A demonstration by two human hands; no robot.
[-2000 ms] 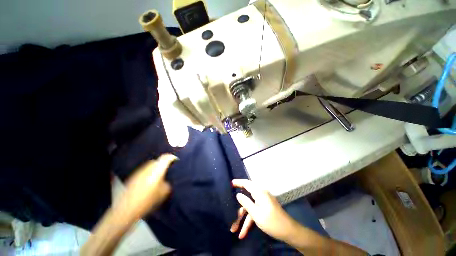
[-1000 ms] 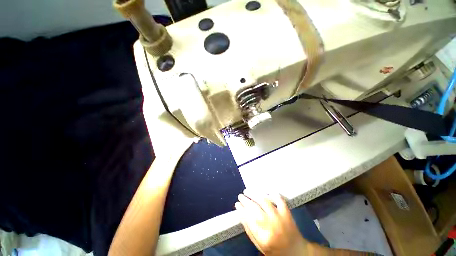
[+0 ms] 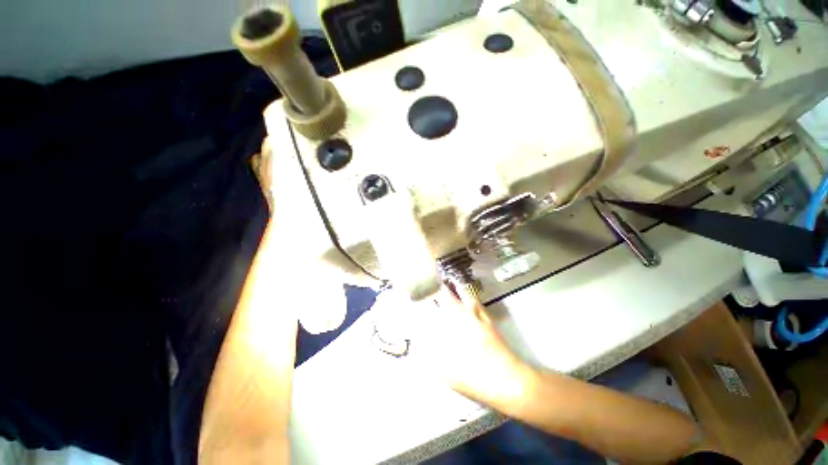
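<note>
The dark navy garment [image 3: 109,236] is heaped left of the cream sewing machine head [image 3: 381,127]. A small part of its cloth shows on the table below the head. My left hand [image 3: 264,173] reaches up along the left side of the head, mostly hidden behind it. My right hand [image 3: 468,341] is under the front of the head, with its fingertips at the presser foot and needle area [image 3: 458,271]. Glare washes out this hand, and whether it holds anything cannot be told. A loose thread or thin curved line [image 3: 392,349] shows beside it.
Black tape [image 3: 726,229] runs in from the right, above a shiny metal guide [image 3: 631,238] on the bed. The white table edge [image 3: 581,371] curves across the front. A cardboard box [image 3: 740,372] and blue hose [image 3: 788,329] are at the right.
My left hand has moved up behind the machine head. My right hand has moved from the table's front edge up to the needle area. The navy cloth in front has shifted back and left.
</note>
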